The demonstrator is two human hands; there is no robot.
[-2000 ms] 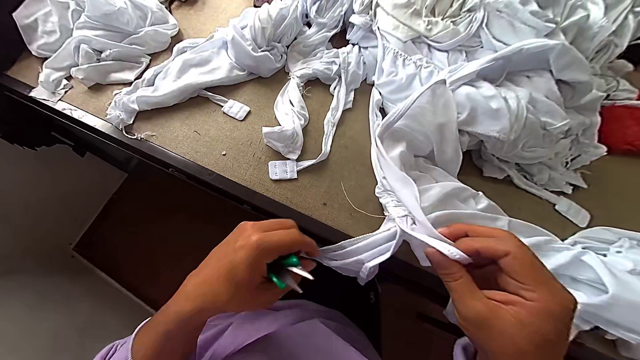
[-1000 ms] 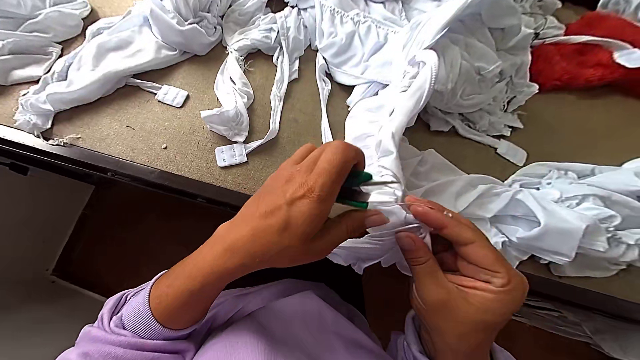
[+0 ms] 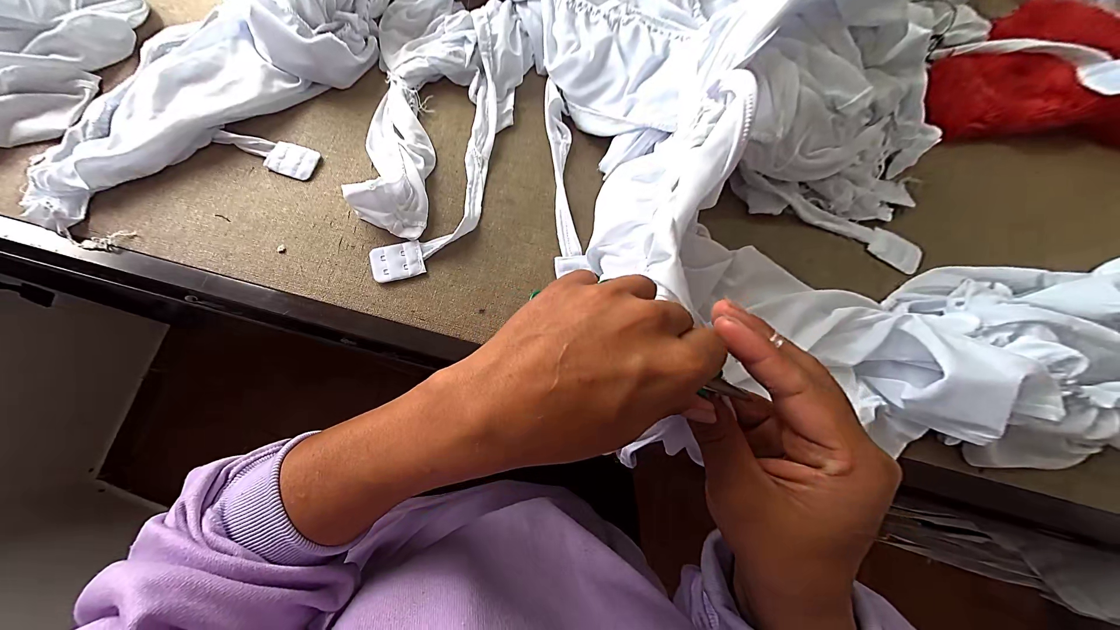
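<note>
My left hand [image 3: 569, 376] is closed around small green-handled snips, whose metal tip [image 3: 728, 389] shows beyond its fingers and whose handles are mostly hidden. My right hand [image 3: 787, 437] wears a ring and meets it, thumb and fingers bent at the snips' tip, by the lower edge of a white garment [image 3: 652, 201]. What its fingertips pinch is hidden. The garment hangs over the table's front edge beneath both hands. Left of them, a white hook-and-eye tab [image 3: 398, 262] on a strap lies on the table.
White garments lie heaped at the back and along the right [image 3: 971, 359]. Another bundle [image 3: 210, 87] with a second tab [image 3: 292, 161] rests at the left. Red fluffy material [image 3: 1015, 79] is at the back right. The table's dark front edge [image 3: 236, 302] runs just before me.
The left hand has moved from the lower left to the right hand, bringing the snips to the garment. The snips' blades, plain to see earlier, are now mostly covered.
</note>
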